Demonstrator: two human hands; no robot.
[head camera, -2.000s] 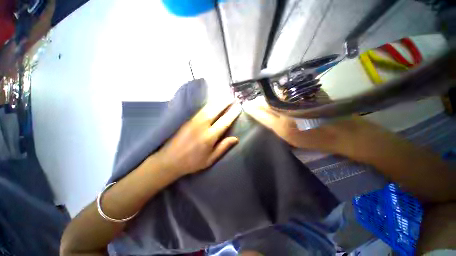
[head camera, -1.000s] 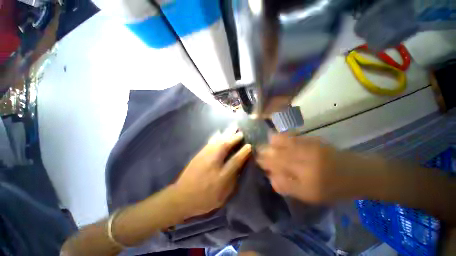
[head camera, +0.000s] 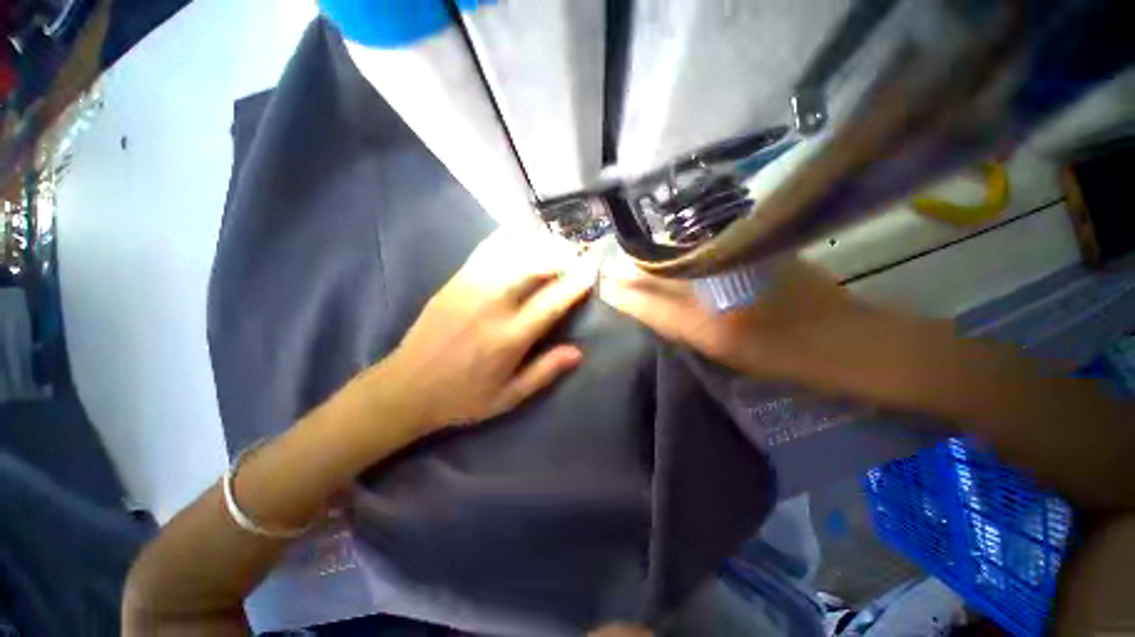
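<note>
A large dark grey garment panel (head camera: 535, 460) lies under the sewing machine head (head camera: 548, 87) and hangs over the table's front edge. My left hand (head camera: 479, 324) lies flat on the panel, fingertips close to the presser foot (head camera: 579, 222), fingers slightly apart. My right hand (head camera: 697, 311) is at the panel just right of the foot, partly behind the knurled round part (head camera: 731, 288) and a blurred curved part of the machine. Its fingertips press on the cloth near the needle area. The stitch point itself is washed out by glare.
A yellow scissors handle (head camera: 968, 197) lies at the right, beside a dark flat rectangle (head camera: 1105, 199). A blue plastic crate (head camera: 971, 529) is below my right forearm. A printed ruler (head camera: 803, 421) runs along the front edge. Dark cloth (head camera: 62, 510) hangs at the left.
The panel has moved further back along the left of the machine head. My right hand has moved up beside the foot, and my left hand has moved up and left. The machine appears shifted in view.
</note>
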